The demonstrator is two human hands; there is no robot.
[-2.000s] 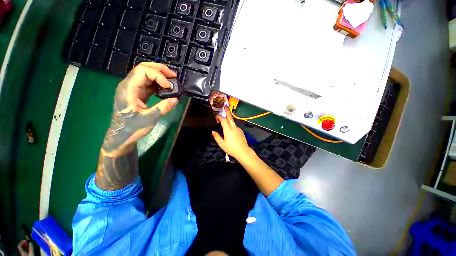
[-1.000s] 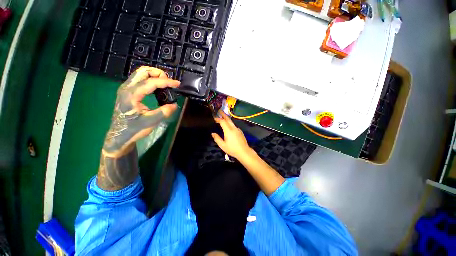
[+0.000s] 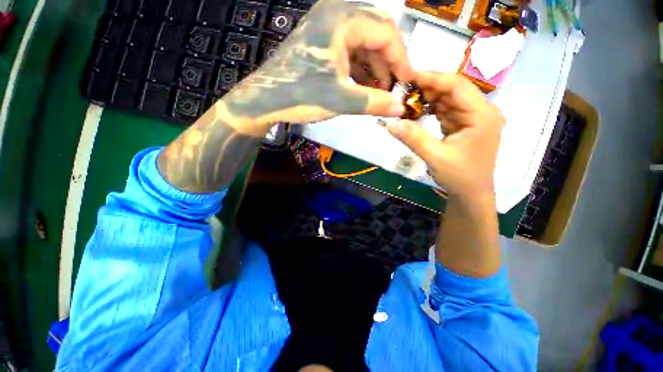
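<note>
My left hand (image 3: 349, 65) and my right hand (image 3: 454, 123) meet over the white machine bed. Between their fingertips is a small dark unit with copper or gold glints (image 3: 414, 105). Fingers of both hands touch it and hide part of it. The black blister tray (image 3: 138, 54) lies at the upper left, with dark square parts (image 3: 240, 48) with pale rings in some pockets. My left forearm covers the tray's lower right corner.
The white machine bed (image 3: 534, 131) holds orange fixtures (image 3: 500, 14) and a block with a pink and white pad (image 3: 492, 57) at the back. An orange cable (image 3: 349, 174) runs along its front edge. A carton (image 3: 581, 160) stands right. Teal tools (image 3: 563, 16) lie at the far corner.
Both hands have moved up and right, from the tray corner and bench edge to over the machine bed, and now meet at the small unit. Orange fixtures have come into view at the back.
</note>
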